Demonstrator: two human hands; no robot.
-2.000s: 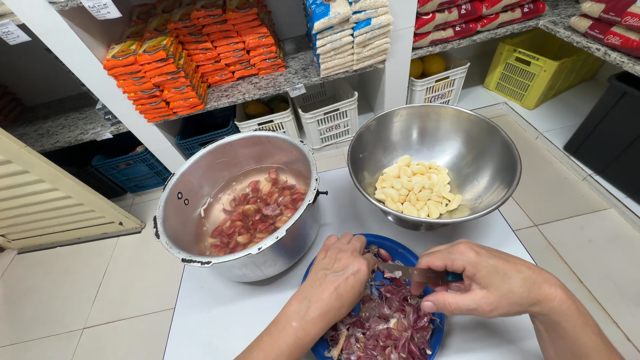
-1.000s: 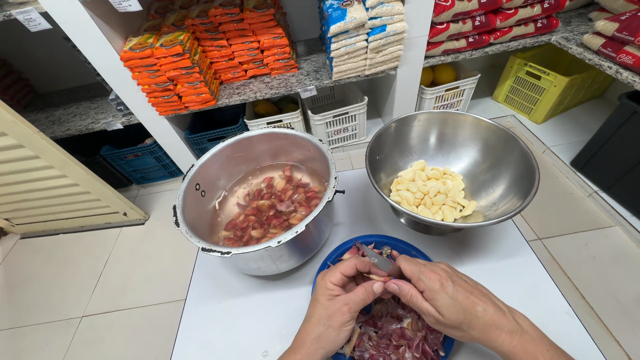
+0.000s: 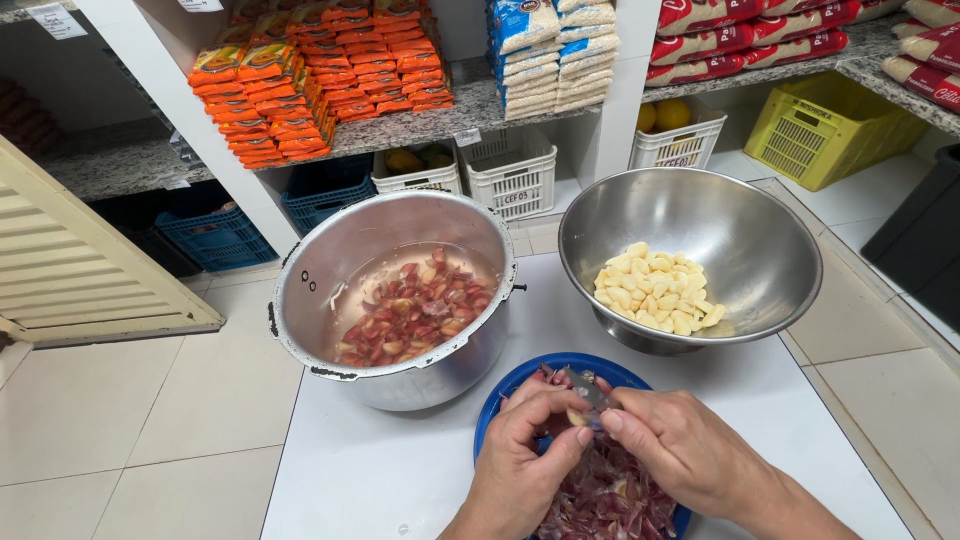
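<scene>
Over a blue plate (image 3: 487, 420) heaped with reddish garlic skins (image 3: 611, 499), my left hand (image 3: 525, 450) pinches a garlic clove (image 3: 577, 417) between thumb and fingertips. My right hand (image 3: 686, 450) grips a small knife (image 3: 589, 388), its blade against or close beside the clove; the handle is mostly hidden in the fingers. Unpeeled cloves (image 3: 405, 311) lie in water in a dented aluminium pot (image 3: 450, 371) at the left. Peeled white cloves (image 3: 656, 289) are piled in a stainless steel bowl (image 3: 757, 247) at the right, behind my hands.
The pot, bowl and plate share a white tabletop (image 3: 360, 465). Behind it, granite shelves (image 3: 472, 94) hold orange packets (image 3: 277, 101) and bagged goods, with plastic crates (image 3: 514, 176) below. A louvered door (image 3: 90, 262) stands at the left, a dark bin (image 3: 922, 232) at the right.
My hands have come together around the clove; two seconds ago they were farther apart, with the knife between them. The pot and bowl have stayed in place on the table.
</scene>
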